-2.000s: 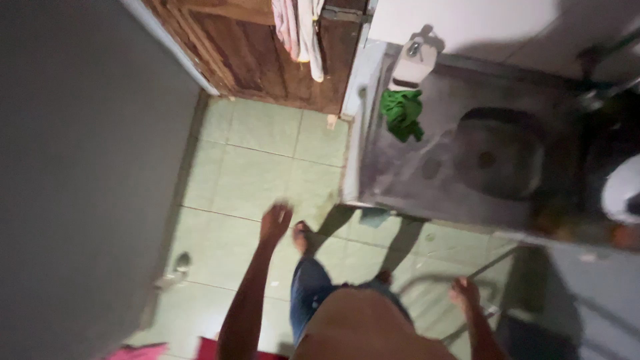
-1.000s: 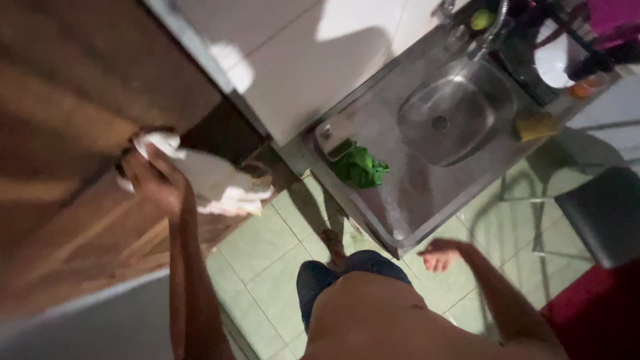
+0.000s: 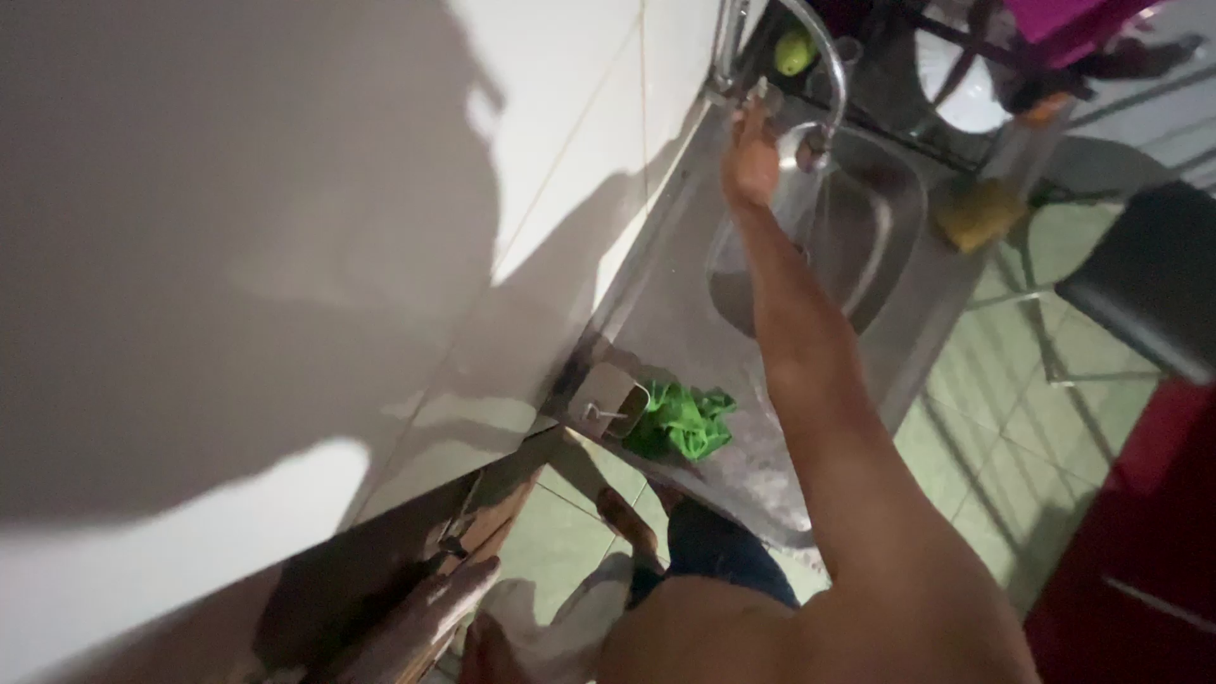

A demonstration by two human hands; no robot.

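My right hand (image 3: 750, 161) reaches over the steel sink (image 3: 879, 247), its fingertips at a small tap handle (image 3: 763, 93) by the wall; blur hides whether they grip it. Beside it the curved metal faucet (image 3: 836, 71) arches over the basin. My left hand (image 3: 486, 654) seems to be the dark, blurred shape at the bottom edge, beside a pale cloth (image 3: 560, 622); its fingers cannot be made out. A crumpled green plastic bag or cloth (image 3: 684, 418) lies on the steel drainboard, against a pale holder or box (image 3: 605, 401) at the corner.
A yellow sponge or cloth (image 3: 983, 214) lies on the sink's right rim. Beyond the basin are a green fruit or vegetable (image 3: 794, 51) and a white plate (image 3: 959, 85) in a dark rack. A black-seated chair (image 3: 1154, 275) stands at right. A wooden door (image 3: 361, 579) is at lower left.
My right hand has moved from beside the sink's front edge to the tap. My left hand, earlier at the wooden door with white cloth, is now low in view. The view has turned and shifted.
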